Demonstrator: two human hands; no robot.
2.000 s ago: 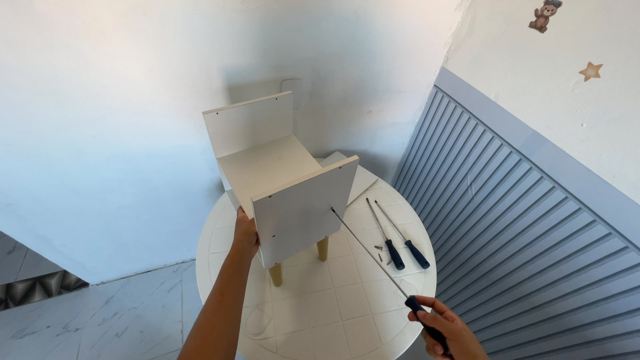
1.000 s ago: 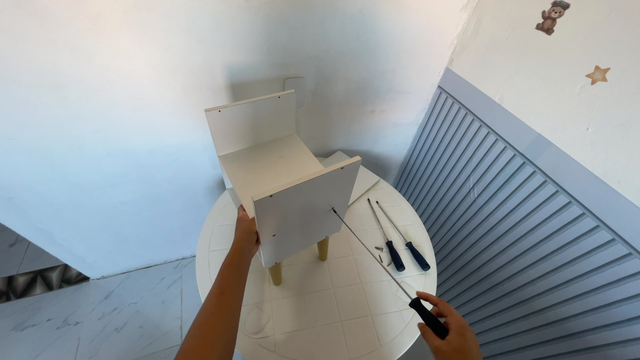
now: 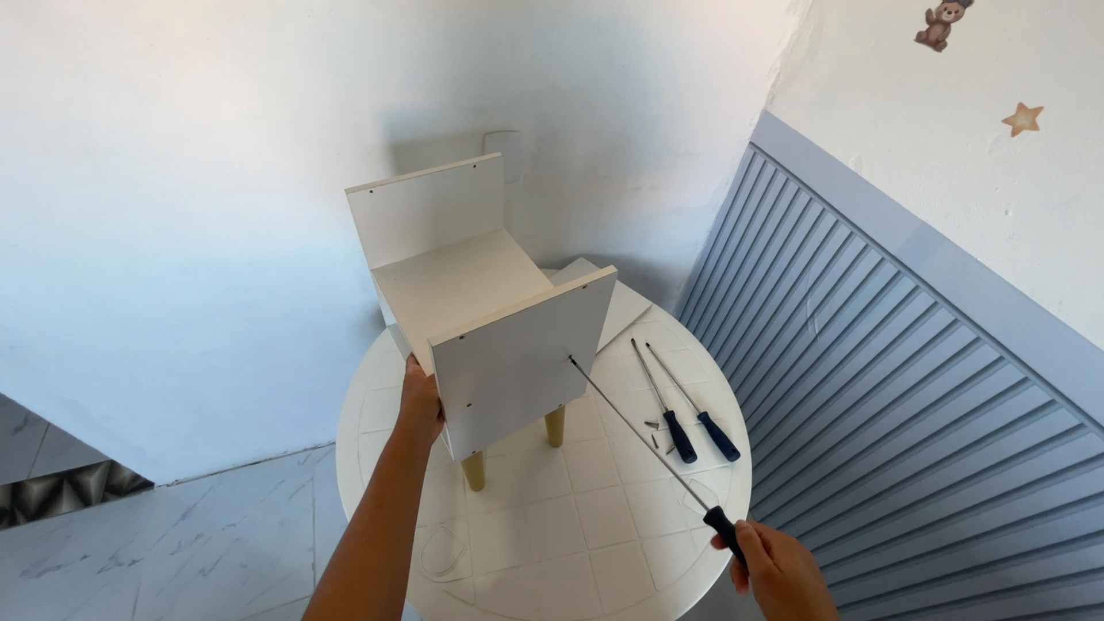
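A small white panel furniture unit (image 3: 517,371) on short wooden legs (image 3: 555,426) stands on a round white table (image 3: 535,517). My left hand (image 3: 421,398) grips its lower edge behind the near side panel; the fingertips are partly hidden. In my right hand (image 3: 759,556) is the dark handle of a long screwdriver (image 3: 642,442). Its shaft slants up to the left and the tip meets a screw or hole (image 3: 571,358) in the near panel. Other holes or screw heads show near that panel's edges.
Two dark-handled screwdrivers (image 3: 680,438) (image 3: 719,436) lie on the table's right side, with several small screws (image 3: 653,424) beside them. A flat white panel (image 3: 625,317) lies behind the unit. A white wall is close behind, and slatted blue-grey wainscoting (image 3: 897,388) flanks the right.
The fingers of my right hand have shifted around the screwdriver handle. The tip stays at the same place on the panel, and my left hand keeps its hold.
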